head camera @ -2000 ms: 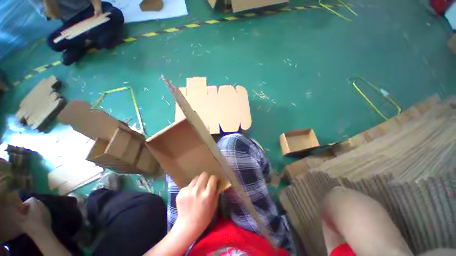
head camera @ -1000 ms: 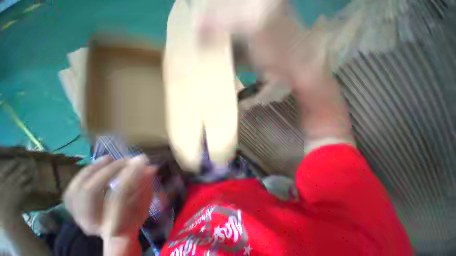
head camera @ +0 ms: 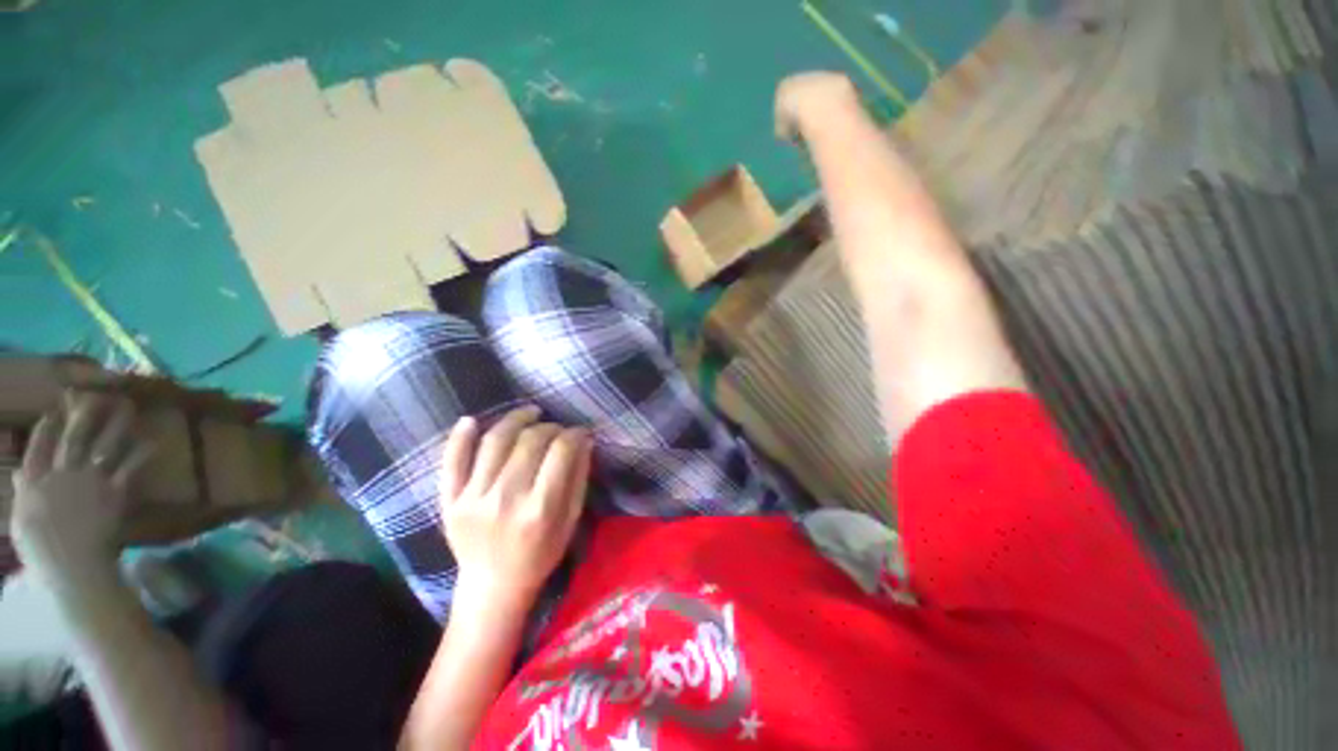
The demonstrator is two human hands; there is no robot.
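My left hand [head camera: 514, 484] rests empty on the plaid trousers [head camera: 396, 396], its fingers slightly apart. My right hand [head camera: 816, 106] is stretched far forward above the floor, near the front edge of the stack of blanks [head camera: 1174, 352]. Its fingers curl down out of sight and no object shows in it. A flat box blank [head camera: 374, 191] with notched edges lies on the floor beyond my knees. A small open folded box [head camera: 724, 228] sits with its open side showing, left of my right forearm.
Another person's hand [head camera: 81, 462] is on folded brown boxes [head camera: 220, 462] at the left, with a dark-clothed leg [head camera: 316, 646] below. Yellow strap-like loops [head camera: 96, 308] lie on the green floor at left and upper right. The ribbed stack fills the right side.
The folded box with its long flaps is gone from my lap and hands. My left hand has come to rest on the trousers. My right arm has stretched forward. The view has shifted right.
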